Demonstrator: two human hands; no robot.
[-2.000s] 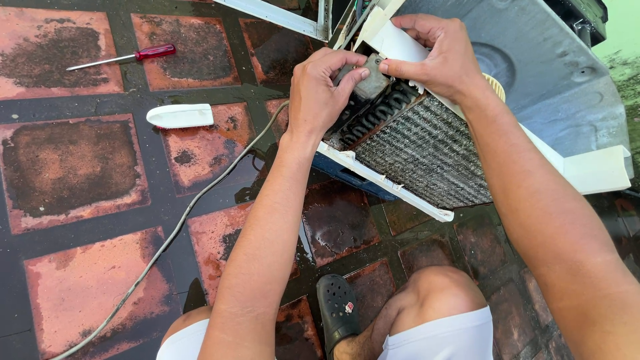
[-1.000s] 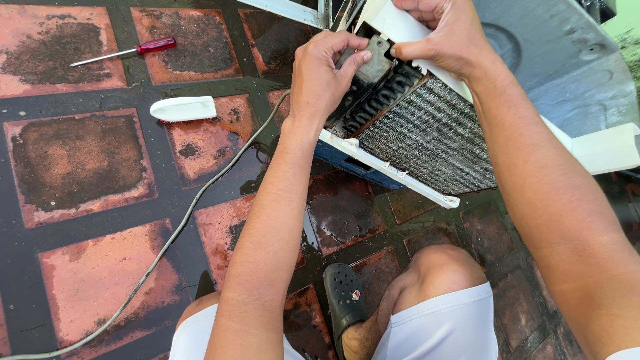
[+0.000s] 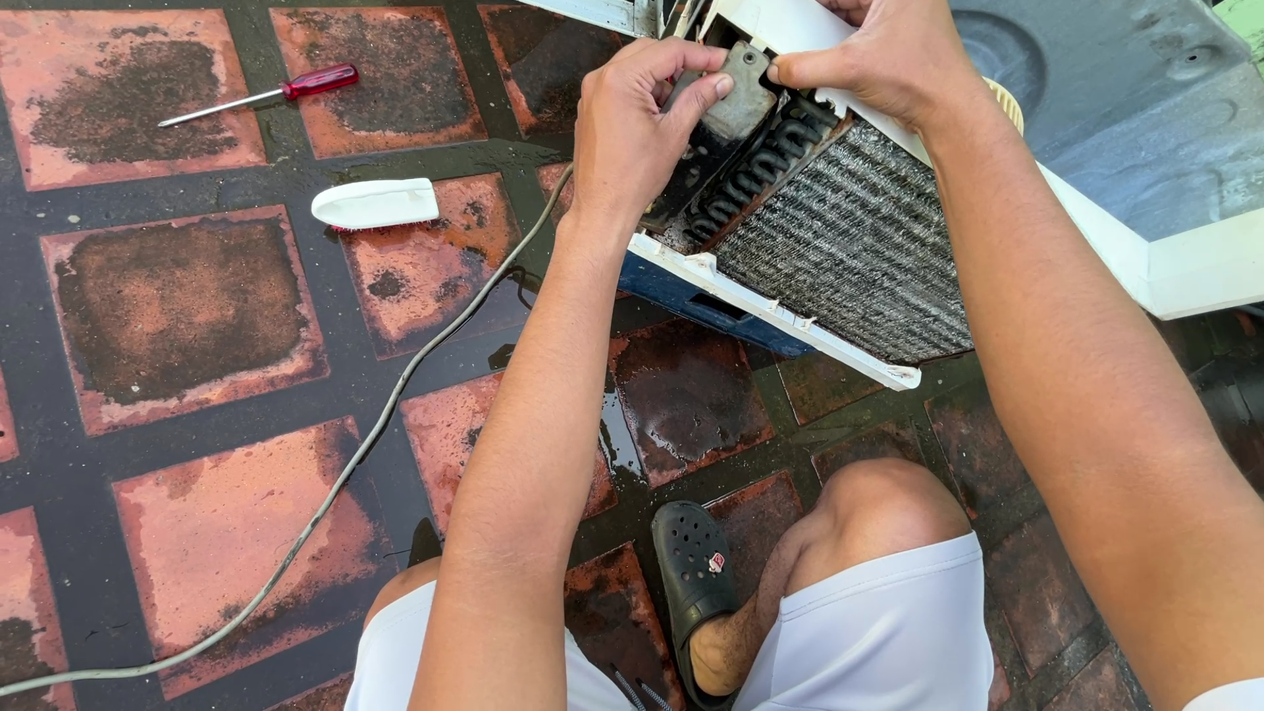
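An air conditioner unit with a dirty finned coil (image 3: 849, 242) stands at upper right, its dark tube bends (image 3: 765, 163) along the coil's left end. My left hand (image 3: 642, 123) pinches a small grey metal plate (image 3: 741, 99) above those bends, between thumb and forefinger. My right hand (image 3: 889, 64) has its thumb at the plate's right edge, by the white plastic casing (image 3: 790, 25); its other fingers are partly out of frame, and it seems to grip the casing, though what lies under the fingers is hidden.
On the wet tiled floor lie a screwdriver with a red handle (image 3: 321, 81) and a white-backed brush (image 3: 375, 203). A grey cable (image 3: 395, 395) curves across the tiles to the unit. A metal panel (image 3: 1116, 109) is behind my right forearm. My foot in a dark clog (image 3: 696, 563) is below the unit.
My right hand has shifted a little on the casing beside the plate. My left hand stays at the plate, its grip slightly changed.
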